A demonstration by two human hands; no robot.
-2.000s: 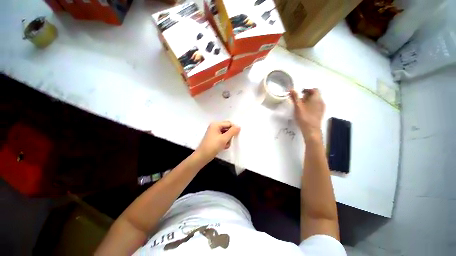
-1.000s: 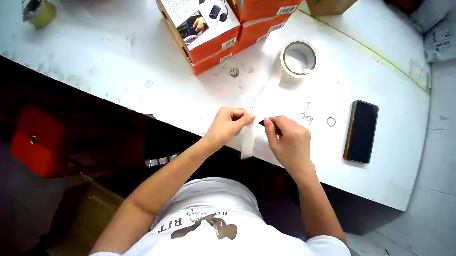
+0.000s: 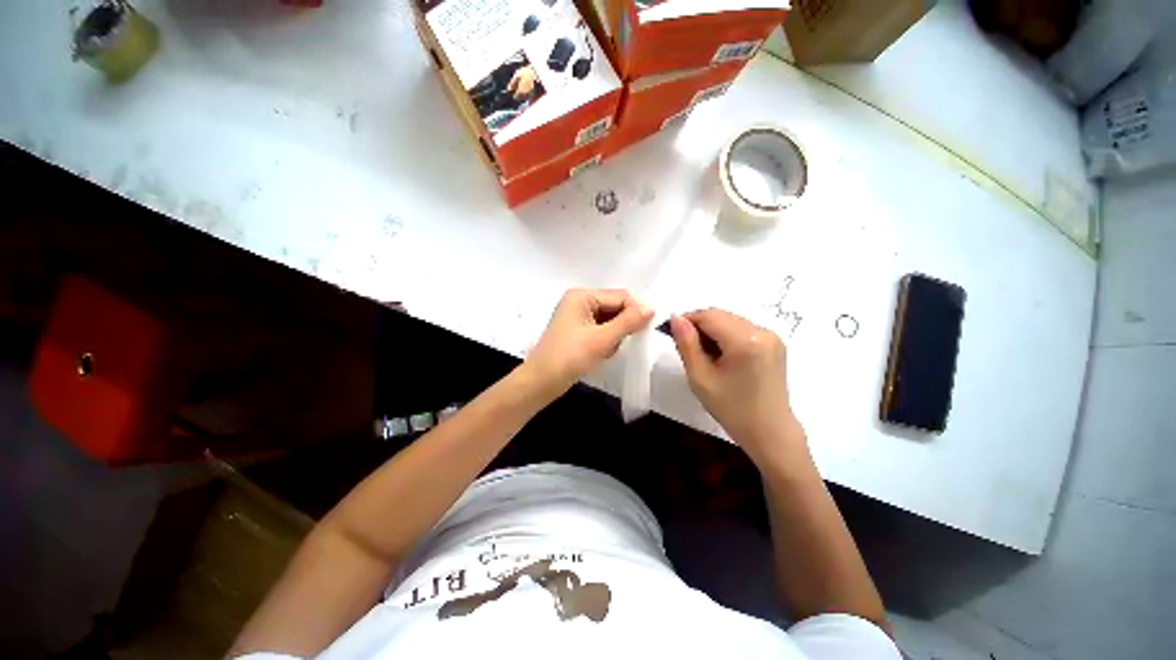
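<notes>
My left hand (image 3: 591, 338) pinches a whitish see-through tape strip (image 3: 637, 374) that hangs down over the table's front edge. My right hand (image 3: 733, 365) is closed on a small dark thing (image 3: 666, 328), whose tip points at my left fingertips; it looks like the end of a utility knife, mostly hidden in the hand. The fingertips of both hands are close together, just above the white table. A white tape roll (image 3: 765, 172) sits on the table beyond my right hand.
Stacked orange and white retail boxes (image 3: 555, 116) stand at the back. A black smartphone (image 3: 925, 351) lies at the right. A brown carton (image 3: 845, 29) is at the back right, a yellowish tape roll (image 3: 116, 41) at the far left. A red-orange stool (image 3: 97, 368) is below left.
My right hand has come from beside the tape roll to my left fingertips, now with a dark thing in it. The view has shifted, and the tape strip hangs lower over the edge.
</notes>
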